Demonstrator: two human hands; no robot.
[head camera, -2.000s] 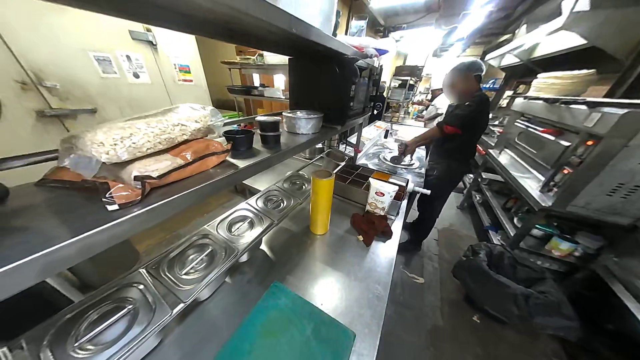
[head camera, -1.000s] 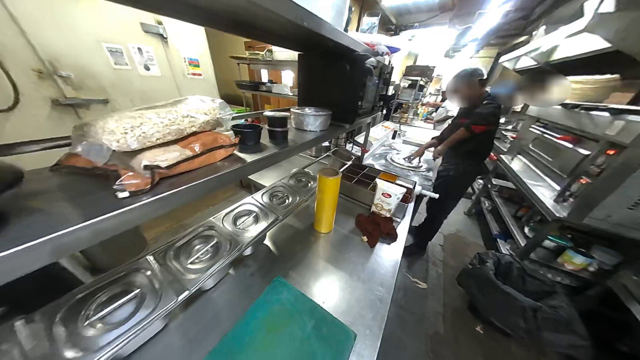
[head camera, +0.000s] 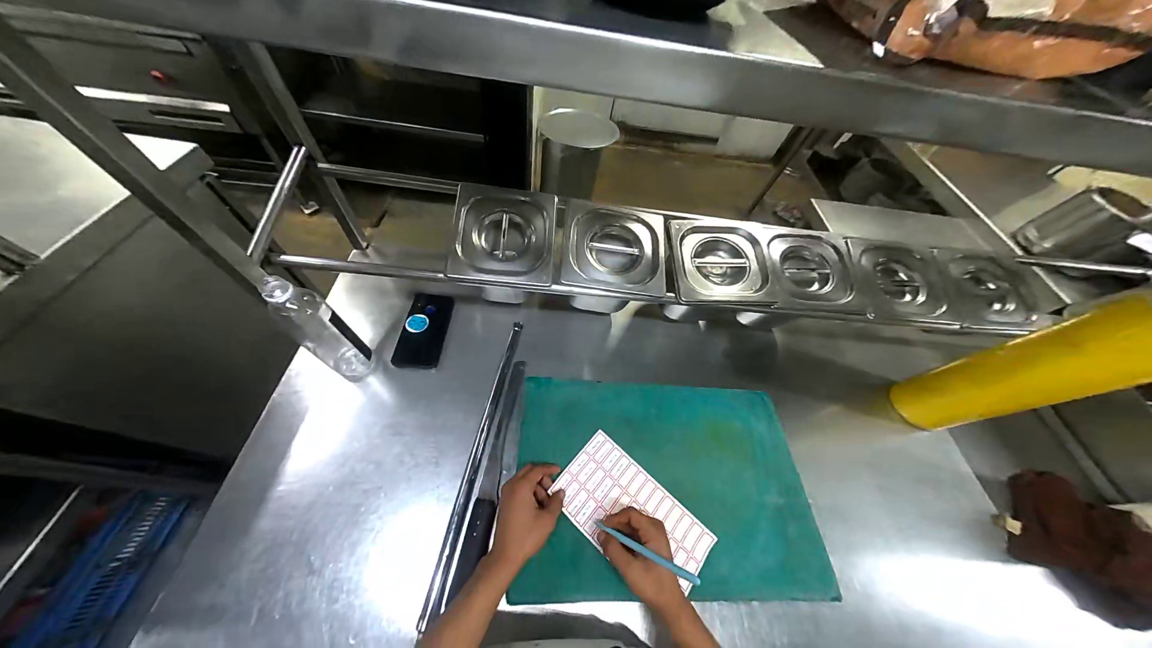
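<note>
A sheet of small labels with red borders (head camera: 630, 486) lies at a slant on the green cutting board (head camera: 747, 504). My left hand (head camera: 529, 508) touches the sheet's left corner with thumb and fingers. In my right hand (head camera: 637, 553) is a light blue pen (head camera: 661, 562), its tip on the lower left part of the sheet. Some labels bear writing. A long knife with a black handle (head camera: 477, 531) lies left of the board, beside a long thin metal rod (head camera: 477, 468).
A black phone (head camera: 423, 331) and a clear plastic bottle (head camera: 317, 328) are at the back left. Lidded steel pans (head camera: 614, 249) line the rear edge under a steel shelf (head camera: 576, 63). At right are a yellow cylinder (head camera: 1035, 364) and a brown cloth (head camera: 1075, 540).
The view has swung left and down to the board. Both my hands, the pen and the label sheet are in view now; no hands of mine show in the earlier frames.
</note>
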